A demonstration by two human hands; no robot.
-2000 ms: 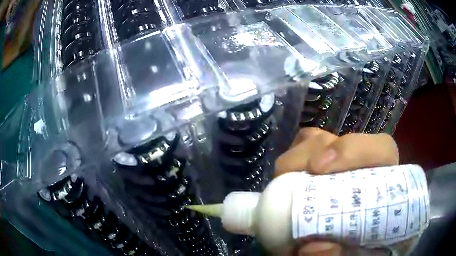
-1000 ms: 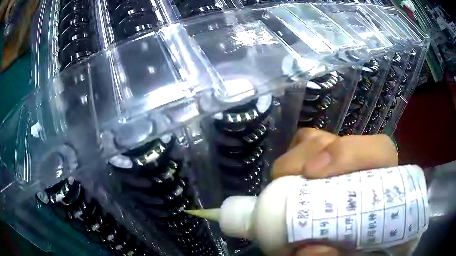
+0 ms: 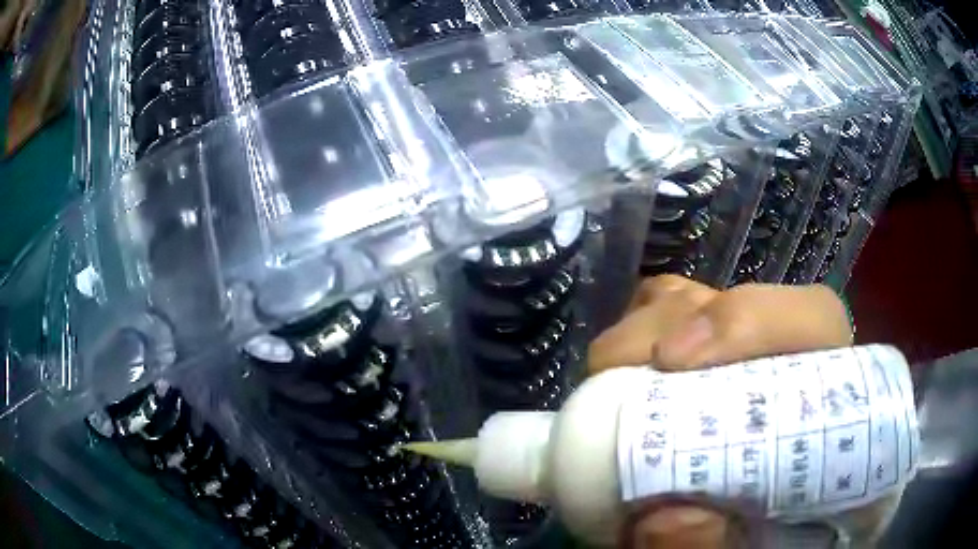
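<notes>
My right hand point(image 3: 719, 327) is closed around a white squeeze bottle point(image 3: 751, 434) with a printed label; its fingers show above and below the bottle. The pale-yellow tapered nozzle point(image 3: 440, 449) points left, its tip at the second row of glossy black round parts point(image 3: 375, 391) from the left. I cannot tell whether the tip touches a part. The parts overlap in long rows in a clear plastic tray point(image 3: 429, 139) with strong glare. Pale marks show on some part edges in the two left rows. My left hand is not in view.
More black parts point(image 3: 172, 75) lie in rows behind the tray's raised middle band. A green mat point(image 3: 32, 193) shows at the left, a brown thing point(image 3: 48, 64) at the upper left, a dark red surface point(image 3: 922, 268) at the right and green edges point(image 3: 912, 97) at the upper right.
The nozzle tip moved slightly left, then back right and slightly up along the same row. The tray shifted a little in view. The grip on the bottle is unchanged.
</notes>
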